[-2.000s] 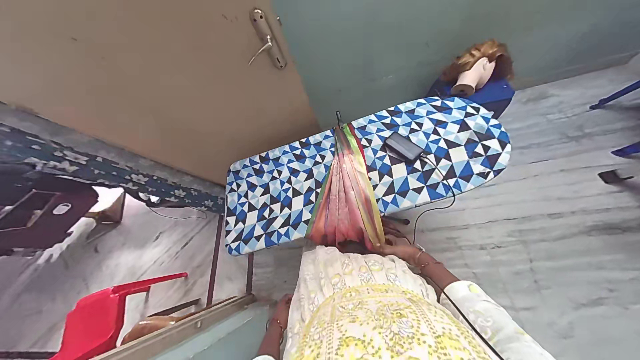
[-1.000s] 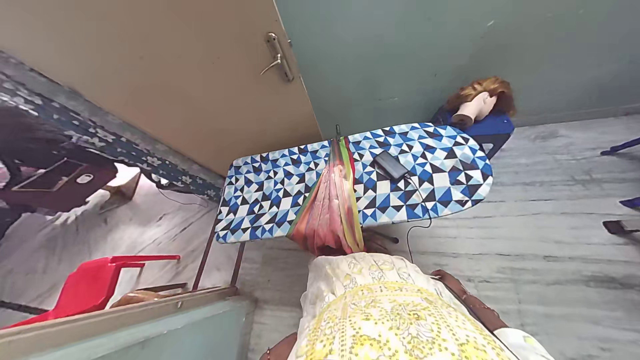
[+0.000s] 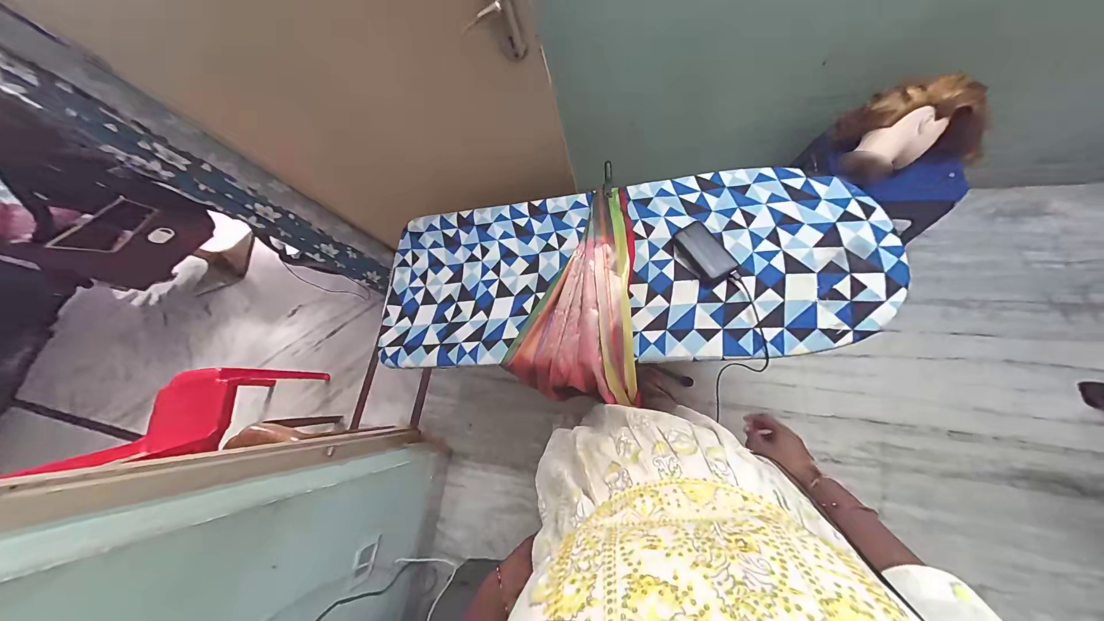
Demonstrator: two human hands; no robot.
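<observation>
A pink and red striped cloth with green and yellow edges (image 3: pixel 582 323) lies gathered across an ironing board with a blue, black and white triangle cover (image 3: pixel 483 276). Its narrow end is held at a dark clip or hook (image 3: pixel 608 172) on the far edge, and it fans out over the near edge. My right hand (image 3: pixel 772 440) hangs beside my yellow and white garment, fingers loosely bent, touching nothing visible. Only my left forearm and wrist (image 3: pixel 509 582) show at the bottom; the hand is hidden behind the garment. A dark power bank or phone (image 3: pixel 705 252) with a cable rests right of the cloth.
A mannequin head with brown hair (image 3: pixel 906 138) rests on a blue stool (image 3: pixel 936 185) at the back right. A closed door (image 3: pixel 345 103) stands behind the board. On the left are a red plastic chair (image 3: pixel 190 414) and a low partition wall (image 3: pixel 224 509).
My right hand, at the cloth's near end two seconds ago, is now away from it at my side. The cloth remains across the board.
</observation>
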